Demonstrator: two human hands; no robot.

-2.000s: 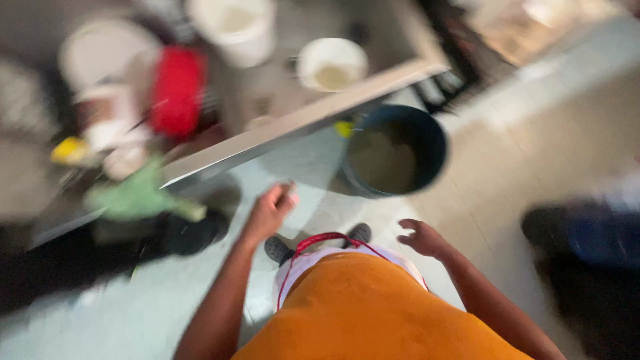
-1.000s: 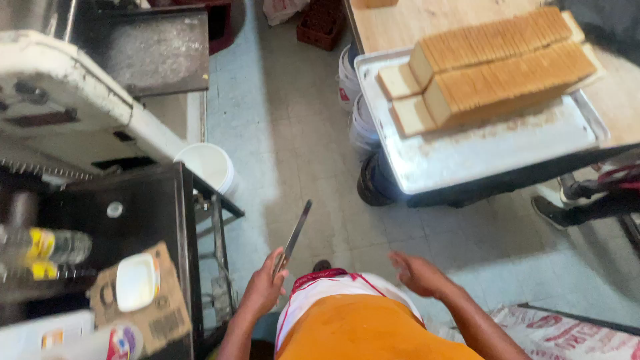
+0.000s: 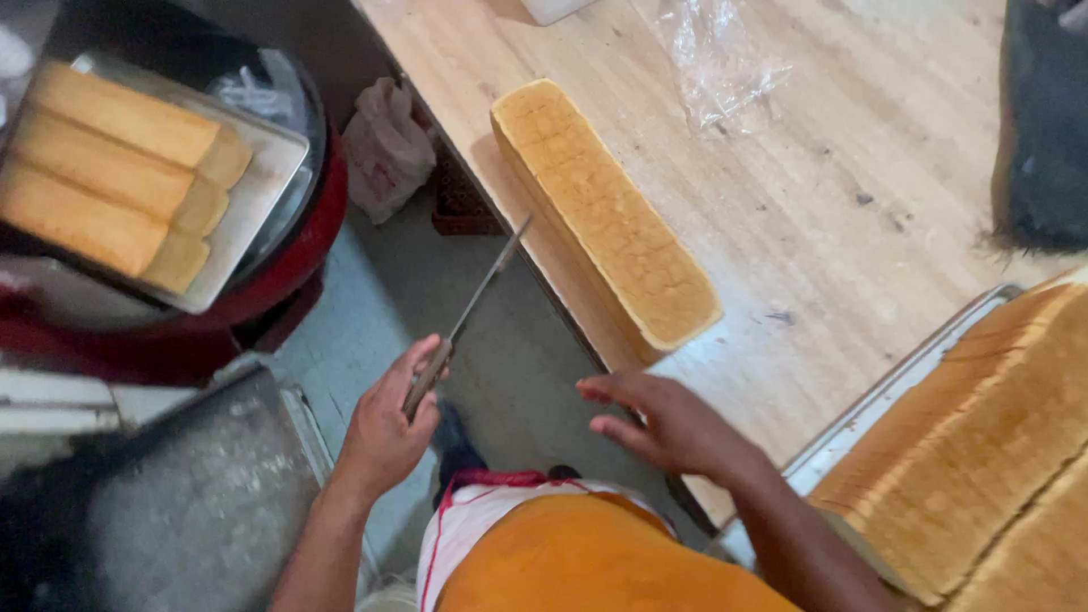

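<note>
My left hand (image 3: 391, 425) is closed around the brown handle of a knife (image 3: 476, 297), its thin blade pointing up and away toward the table edge. Nothing is in my right hand (image 3: 663, 421), whose fingers are apart near the edge of the wooden table (image 3: 850, 110). Beyond both hands, a long unsliced-looking bread loaf (image 3: 603, 212) lies on the table. At the right, large sliced loaves (image 3: 960, 425) rest on a metal tray (image 3: 901, 365), close to my right forearm.
Several long loaves (image 3: 110, 170) lie on a metal tray (image 3: 272, 178) over a red round container (image 3: 331, 204) at left. A plastic bag (image 3: 387, 153) hangs beside the table. Clear plastic (image 3: 714, 68) and a dark cloth-like item (image 3: 1045, 127) are on the table. A dark metal sheet (image 3: 204, 476) is lower left.
The view has moved to the wooden table, and a single loaf now shows beyond my hands. The knife is still in my left hand, as one second ago.
</note>
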